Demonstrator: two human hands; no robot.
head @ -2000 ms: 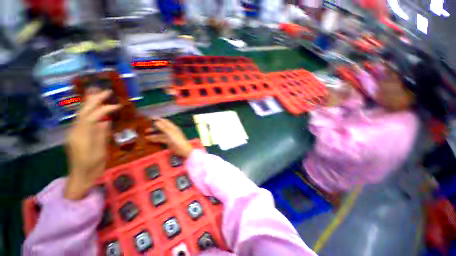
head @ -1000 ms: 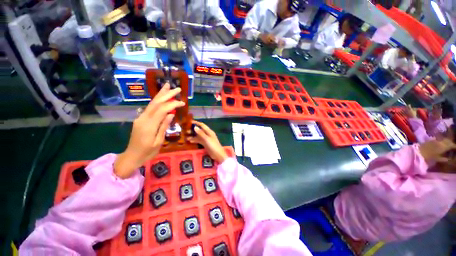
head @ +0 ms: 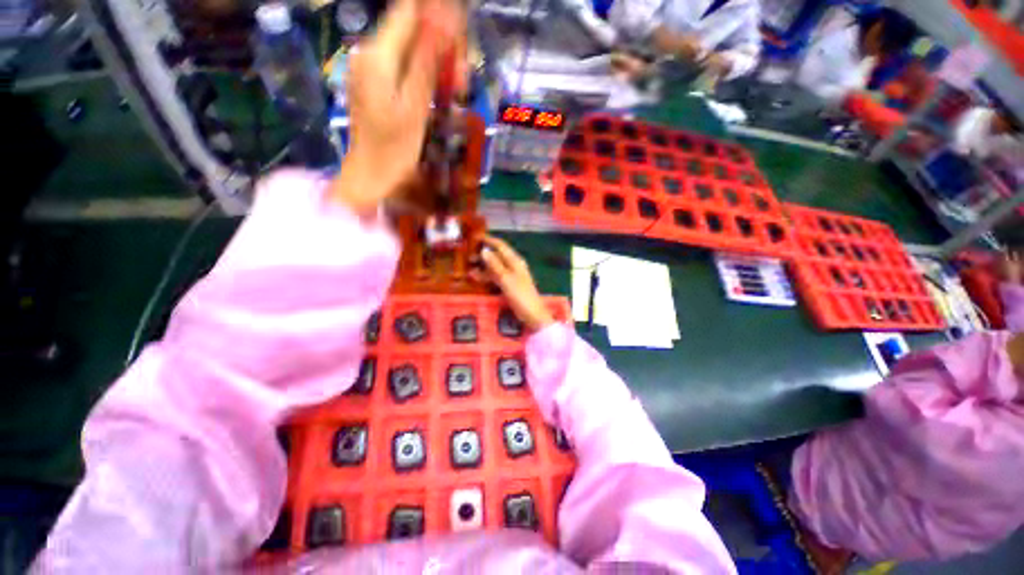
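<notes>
My left hand, blurred, is raised around the red clamp handle of the orange-brown test fixture. A small silvery-white part sits in the middle of the fixture's base. My right hand is low at the base's right side, fingertips bent against it; whether they hold anything is not clear. The red-orange tray lies nearest me, with rows of black square device units and one pale-faced unit. My left sleeve hides the tray's left part.
A power supply with red digits stands right of the fixture. Two further red-orange trays, paper sheets with a pen and a calculator-like item lie right. A pink sleeve is at far right. A bottle stands behind left.
My left hand has risen from the front of the fixture to the red handle, now up high. My right hand stays beside the base. The view has shifted, moving the bench things rightward.
</notes>
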